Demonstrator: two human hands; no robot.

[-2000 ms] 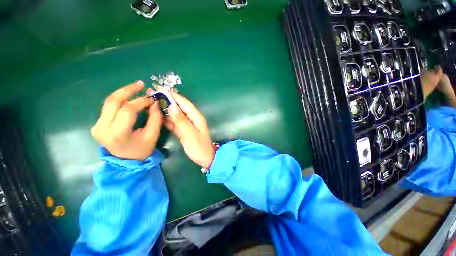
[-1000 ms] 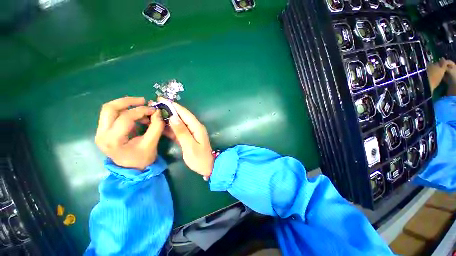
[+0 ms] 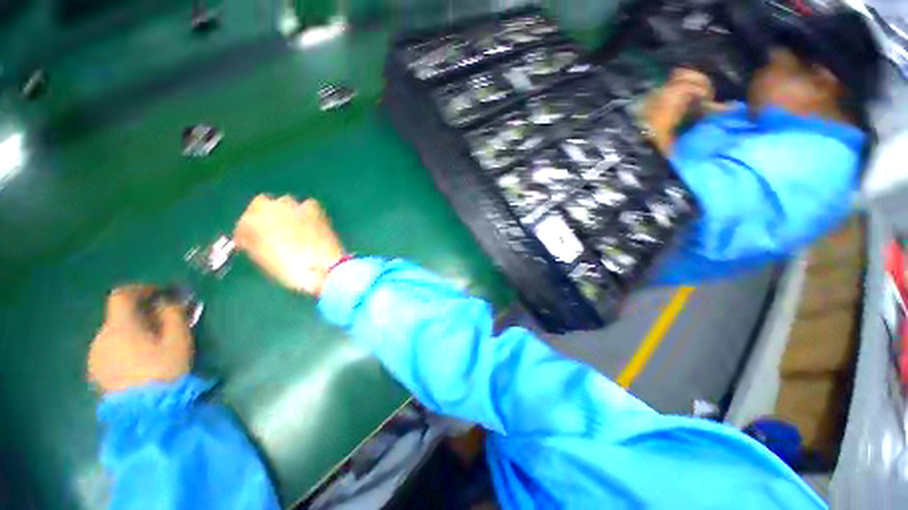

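Observation:
My left hand [image 3: 144, 342] is at the lower left, blurred, with a dark watch housing [image 3: 193, 307] with a shiny rim at its fingertips. My right hand [image 3: 289, 244] is to the right of it, over the green mat, fingers curled down beside the small pile of silver metal pieces [image 3: 214, 256]. Its fingertips are hidden, so I cannot tell if they hold a piece. The hands are apart.
A stack of black blister trays [image 3: 478, 214] filled with housings stands at the right, with a white square piece [image 3: 559, 238] in one pocket. Loose housings [image 3: 202, 139] lie farther up the mat. Another person [image 3: 757, 179] in blue sits beyond the trays. A yellow floor line [image 3: 657, 334] shows.
My hands have separated; the right has left the housing and moved beside the metal pieces. The view has swung right, bringing the other person and floor line into sight.

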